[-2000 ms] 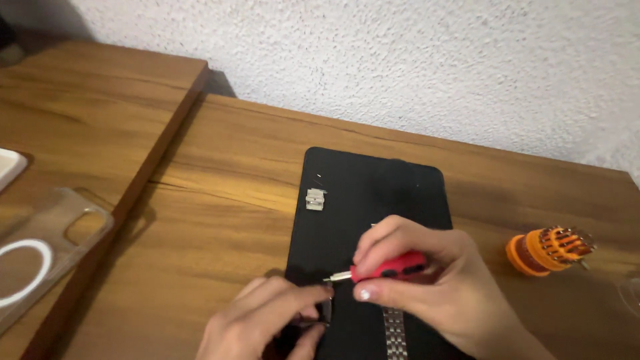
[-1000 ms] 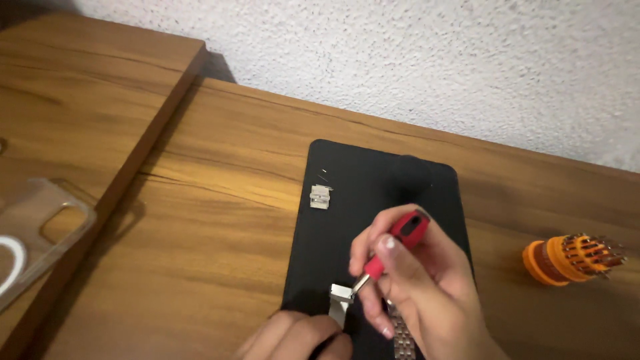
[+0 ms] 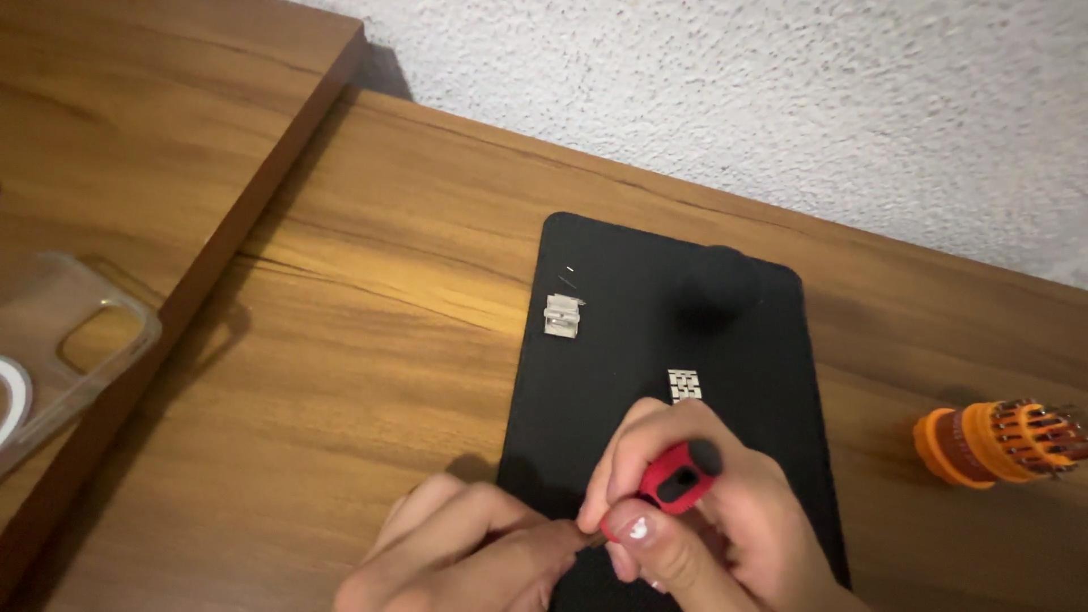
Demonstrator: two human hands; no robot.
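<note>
My right hand (image 3: 705,518) grips a small red and black screwdriver (image 3: 680,480), its shaft slanting down to the left. My left hand (image 3: 467,552) is closed at the screwdriver's tip; what its fingers pinch is mostly hidden, with only a small bit showing at the fingertips. Both hands are over the lower part of a black mat (image 3: 612,365). A piece of metal watch band (image 3: 684,384) lies just beyond my right hand, partly covered by it. Near the mat's upper left edge are a metal watch clasp part (image 3: 562,316) and tiny pins (image 3: 568,279).
An orange holder of screwdriver bits (image 3: 999,444) lies right of the mat. On the raised wooden surface at the left is a clear phone case (image 3: 76,340) with a white ring. A rough white wall (image 3: 722,110) runs behind the wooden table (image 3: 382,357).
My left fingers now cover the metal piece that showed beside the screwdriver tip one second ago. The far end of the band piece has come into sight beyond my right hand.
</note>
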